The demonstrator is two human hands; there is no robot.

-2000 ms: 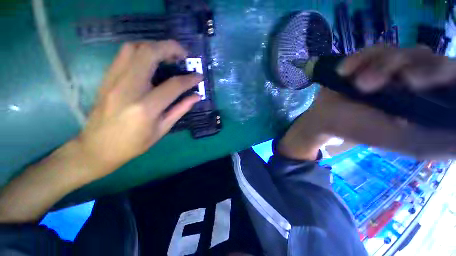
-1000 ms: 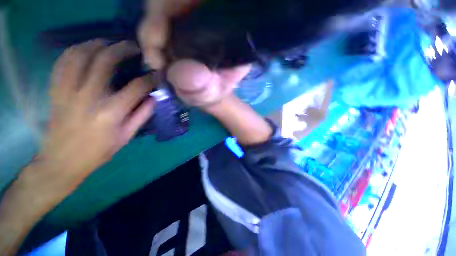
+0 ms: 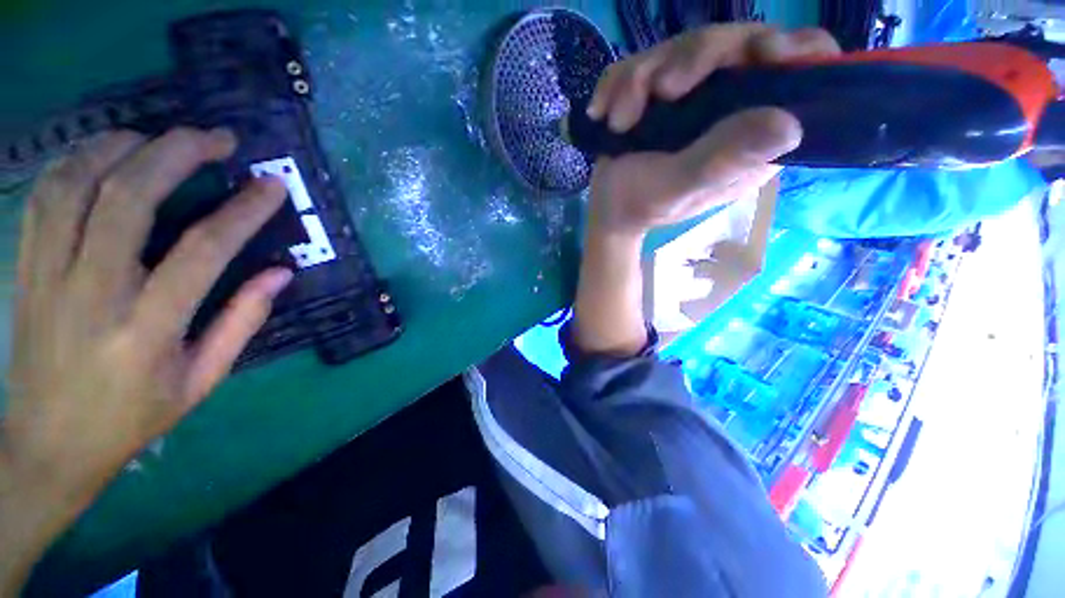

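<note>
A black plastic frame (image 3: 234, 70) lies on the green bench, its crossbar running from the upper left down toward the near edge. A small black part with a silver-white metal plate (image 3: 306, 222) sits on the crossbar. My left hand (image 3: 129, 257) holds this part against the frame, fingertips at the plate. My right hand (image 3: 701, 129) grips the electric screwdriver (image 3: 888, 111), which has a black grip and orange rear. Its nose points left over the round mesh-like screw dish (image 3: 531, 105); the tip is hard to make out.
The green bench (image 3: 432, 315) has shiny specks between frame and dish. Black frames (image 3: 666, 18) lie behind the dish. An open cardboard box (image 3: 715, 263) with white lining is below the bench edge at right. A blue cloth-like thing (image 3: 911, 201) is beyond it.
My right hand and screwdriver have moved right, from over the frame to the screw dish. My left hand stays at the plate, now uncovered. The view has shifted.
</note>
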